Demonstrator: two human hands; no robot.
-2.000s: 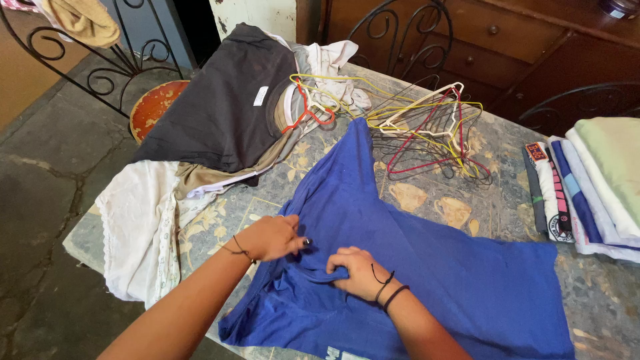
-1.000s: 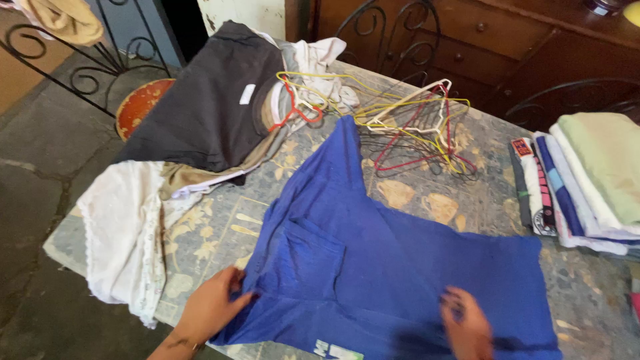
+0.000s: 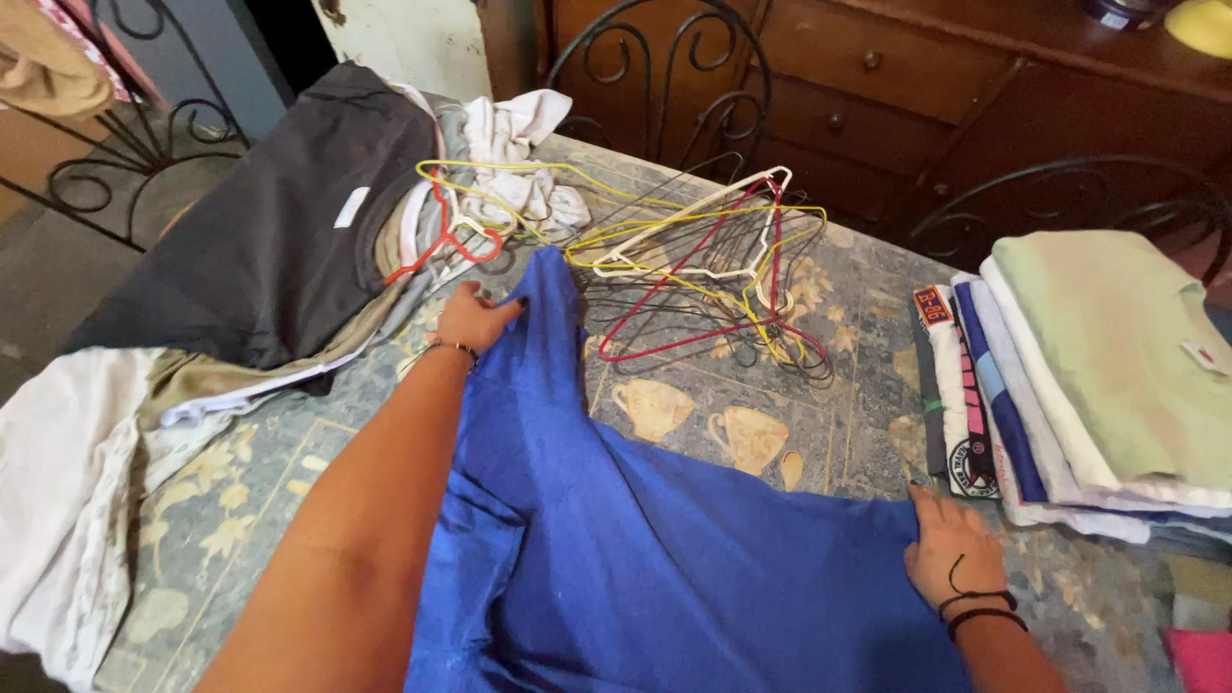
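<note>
A blue cloth garment [image 3: 693, 558], most likely a shirt, lies spread over the patterned table [image 3: 241, 481]. At its upper left tip, my left hand [image 3: 476, 322] pinches the edge of a sleeve-like part between thumb and fingers. My right hand [image 3: 953, 544] rests at the upper right corner of the garment, fingers on its edge; whether they grip the cloth is hard to tell. Just beyond my left hand lie an orange hanger [image 3: 445, 236] and a dark shirt [image 3: 279, 221]. The garment's lower part runs out of view.
Yellow, white and red hangers [image 3: 712, 269] lie tangled at the far side. Folded clothes [image 3: 1097, 366] are stacked at the right. White cloth [image 3: 58, 481] hangs over the left edge. Metal chairs [image 3: 664, 58] and a wooden drawer cabinet [image 3: 895, 87] stand behind the table.
My left hand has moved up and away along the blue garment to its far tip. My right hand has gone to the garment's far right corner.
</note>
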